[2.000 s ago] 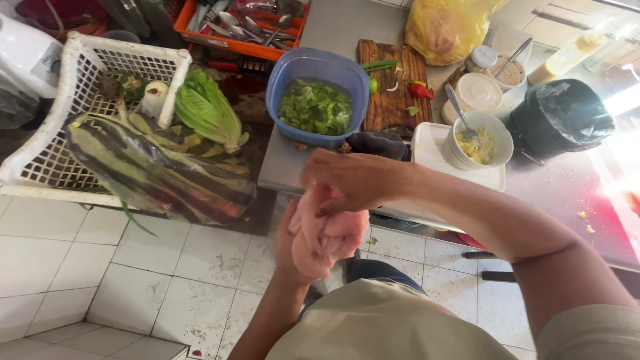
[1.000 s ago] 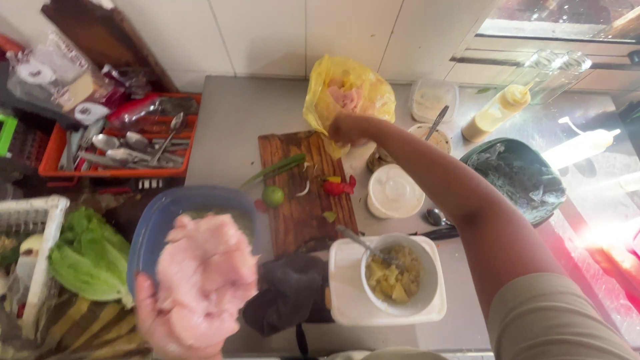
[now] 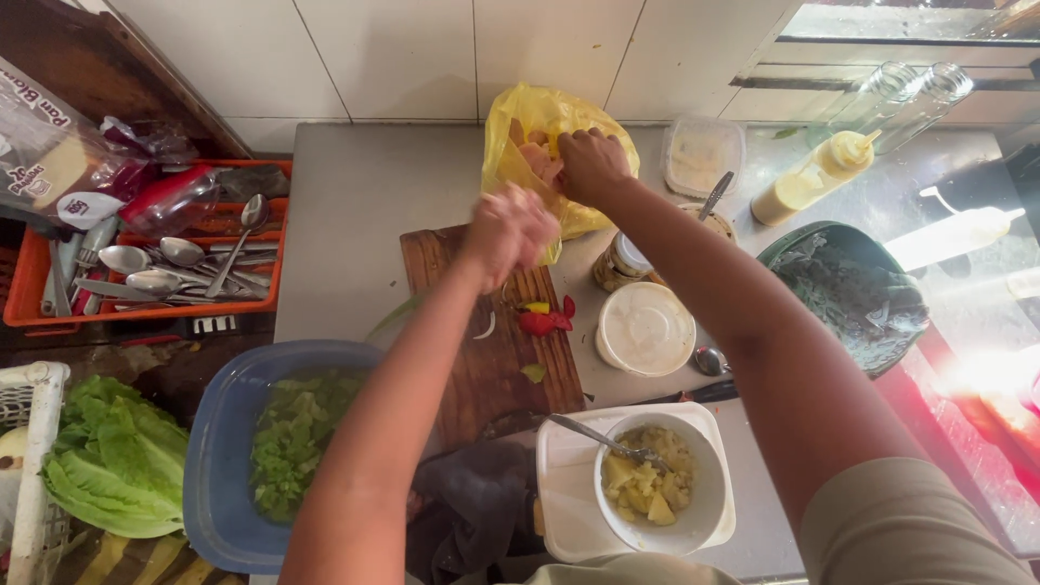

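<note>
A yellow plastic bag point(image 3: 520, 154) stands against the tiled wall with pale raw meat point(image 3: 536, 154) inside. My right hand point(image 3: 597, 166) grips the bag's right side near its opening, with the fingers bent. At the bag's front left is my left hand point(image 3: 512, 236), motion-blurred; whether it holds anything cannot be told. Below the hands lies a wooden cutting board point(image 3: 508, 382) with red pepper pieces point(image 3: 544, 321) and a bit of yellow. A white bowl point(image 3: 605, 479) of cooked potato chunks, with a spoon in it, rests on a white lid point(image 3: 556, 487).
On the left are a blue basin point(image 3: 211, 463) of chopped greens in water, a lettuce point(image 3: 114, 463) and an orange cutlery tray point(image 3: 280, 260). On the right stand a lidded white tub point(image 3: 646, 329), a glass jar point(image 3: 613, 268), a squeeze bottle point(image 3: 812, 183) and a dark green container point(image 3: 853, 292).
A second ago my left hand carried raw meat above the basin; now it is at the yellow bag. My right hand remains by the bag, after handling meat two seconds ago.
</note>
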